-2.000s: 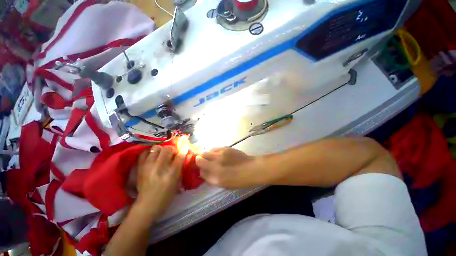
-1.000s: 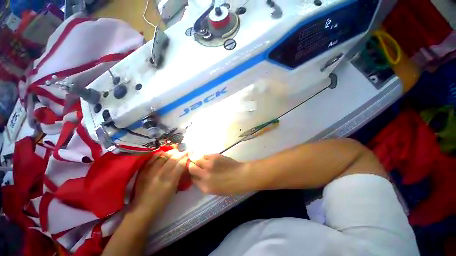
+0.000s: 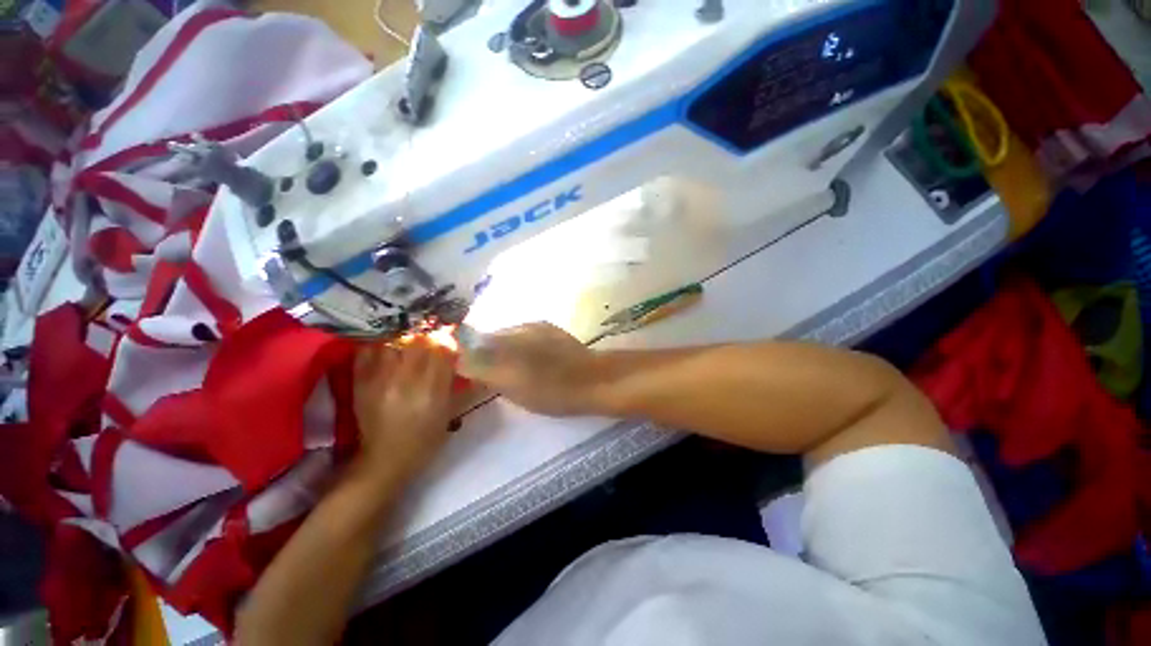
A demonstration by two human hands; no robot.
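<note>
The red fabric panel (image 3: 246, 398) runs from under the needle area to the left, over white garment pieces with red binding (image 3: 164, 473). My left hand (image 3: 407, 398) lies flat on the red cloth just in front of the presser foot area. My right hand (image 3: 533, 366) is right of the needle, fingertips together at the cloth's right edge; its grip is partly hidden. The presser foot and needle (image 3: 436, 334) are in bright glare. The white sewing machine (image 3: 524, 189) spans the view behind my hands.
Thread snips (image 3: 650, 309) with green and orange parts lie on the bed right of my right hand. The ruled front edge of the table (image 3: 505, 505) runs below my forearms. Red cloth (image 3: 1029, 429) hangs at the right. Yellow and green bands (image 3: 966, 124) sit at the machine's right end.
The red cloth has moved left and away from me, with less of it showing between my hands. My right hand has moved forward and closer to the needle. My left hand stays on the cloth.
</note>
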